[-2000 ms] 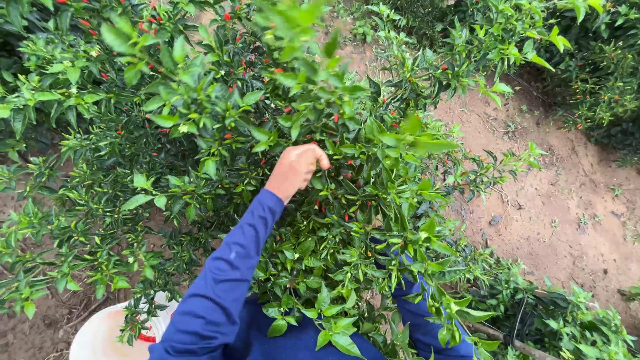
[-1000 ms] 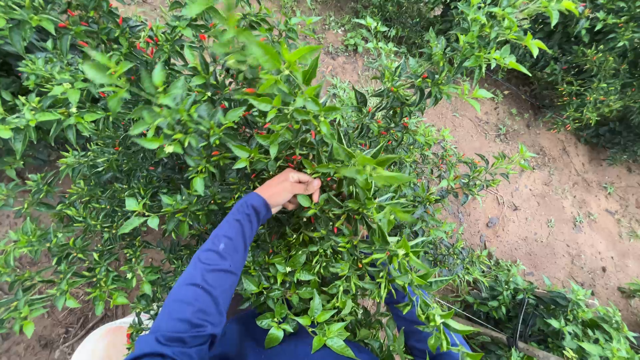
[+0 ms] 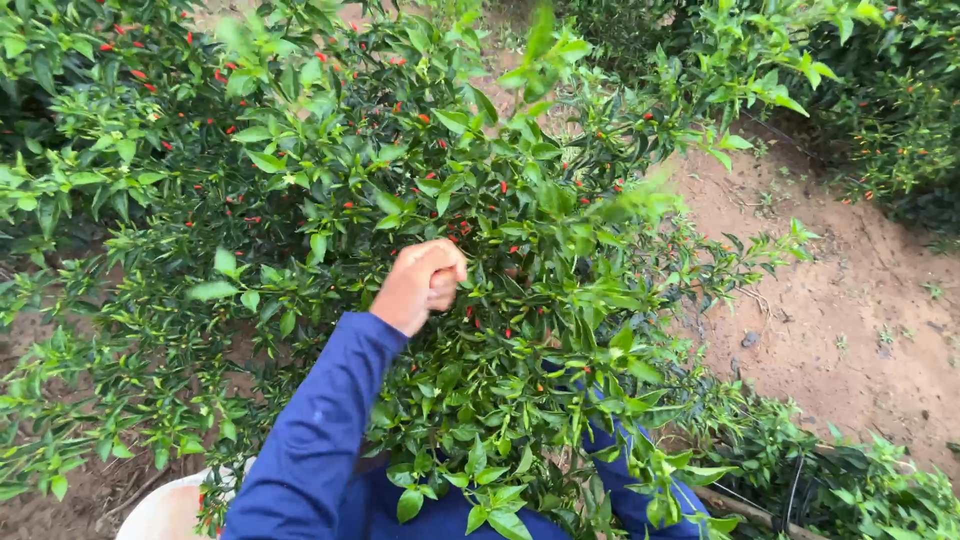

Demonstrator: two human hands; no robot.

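Note:
My left hand (image 3: 424, 285), below a blue sleeve, is held over the middle of a chili pepper bush (image 3: 450, 420), its fingers curled in. Whether anything lies inside the fingers cannot be told. Small red chili peppers (image 3: 508, 332) hang among the leaves just right of and below the hand, with more (image 3: 348, 205) above it. The right sleeve (image 3: 622, 472) runs in under the foliage at the lower right; leaves hide my right hand.
A white bucket (image 3: 169, 510) stands at the lower left, partly behind leaves. Bare reddish soil (image 3: 840, 322) lies to the right, with another chili bush (image 3: 900, 120) beyond. A wooden stick (image 3: 750, 510) and a thin cord lie at the lower right.
The left hand has stayed near the middle of the bush, its fingers changing pose. Its fingers were lower among the leaves one second ago. The right hand has remained hidden.

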